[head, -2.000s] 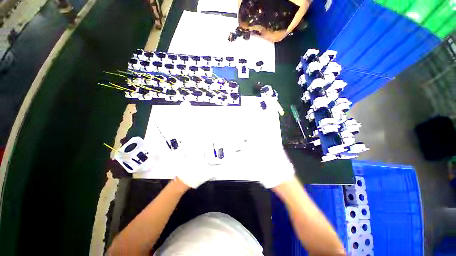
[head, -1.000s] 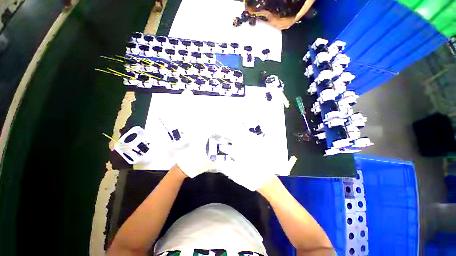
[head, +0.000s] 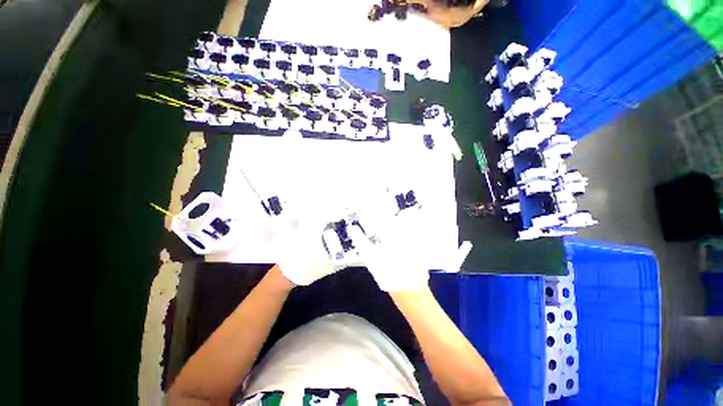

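Observation:
My left hand [head: 306, 258], in a white glove, holds a white housing [head: 341, 239] with black parts in it, low over the white work sheet [head: 349, 170]. My right hand [head: 394, 264], also gloved, is at the housing's right side with its fingers on it. The fingers blend into the pale sheet. A black insert [head: 406, 199] lies on the sheet ahead of my right hand. Another black insert [head: 273, 205] with a thin lead lies to the left. A white housing with openings [head: 201, 223] and a yellow-green lead stands at the sheet's left edge.
Black-and-white sub-assemblies [head: 287, 89] fill rows at the far side. Stacked white units [head: 533, 147] form a column at right. A green-handled screwdriver [head: 481, 158] lies beside small brownish screws [head: 480, 209]. A blue crate [head: 614, 317] with white housings is at lower right. A brown bag [head: 453, 11] is at the far end.
My right hand has moved left from the sheet's right side to the housing. The housing has been lifted and turned between my hands. A black insert now lies at the sheet's right part.

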